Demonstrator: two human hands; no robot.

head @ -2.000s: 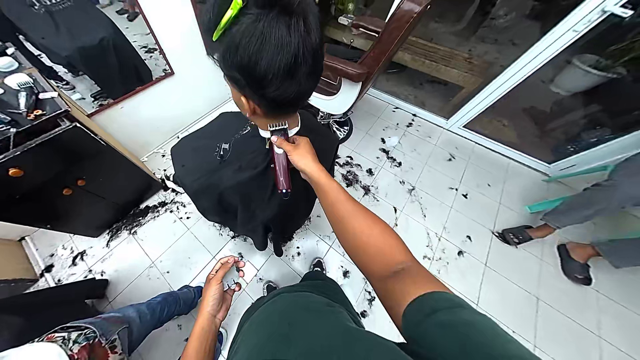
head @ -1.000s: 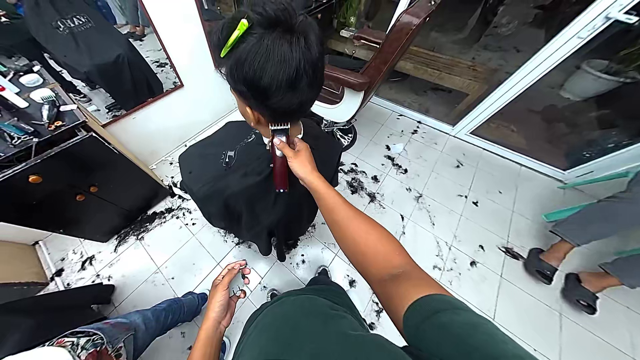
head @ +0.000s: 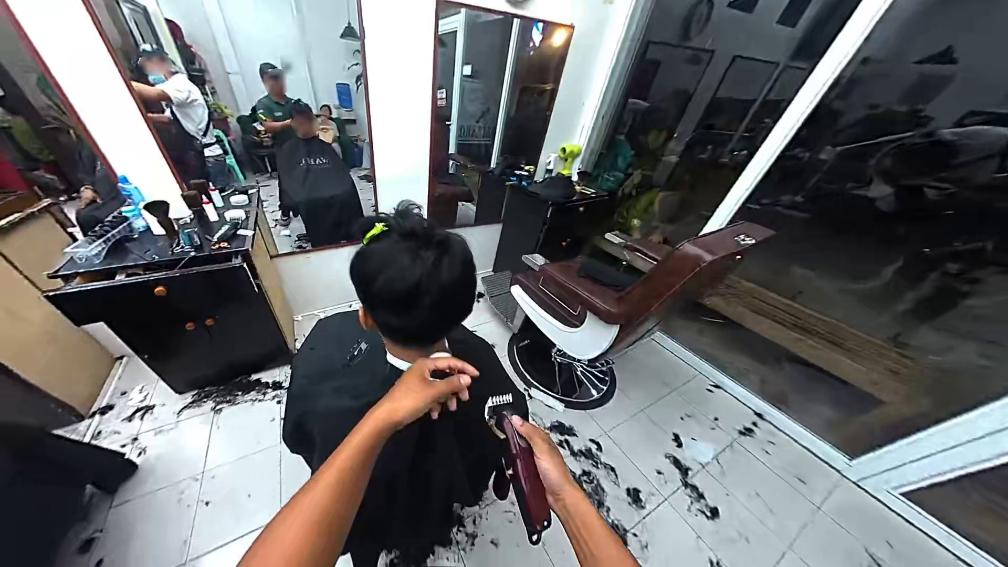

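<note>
A seated person with dark hair (head: 413, 283) faces away from me, wearing a black barber's cape (head: 323, 394) with a white neck strip (head: 398, 361) at the collar. A yellow-green hair clip (head: 375, 233) is on the left side of the hair. My right hand (head: 543, 457) holds a dark red hair clipper (head: 523, 476) with a comb guard (head: 499, 400) at its top, to the right of the cape and apart from the neck. Just below the nape is my left hand (head: 429, 390), its fingers loosely curled; whether something small is in them cannot be told.
At the left, a black cabinet (head: 169, 315) carries brushes, bottles and a clipper. A brown barber chair (head: 630, 291) stands to the right, near the glass panels (head: 866, 236). Cut hair (head: 689, 480) lies on the tiles. Mirrors (head: 315, 118) hang on the wall ahead.
The clipper has moved from the nape out to the right in my right hand. My left hand has come up from low on the left to near the collar. The view has tilted up.
</note>
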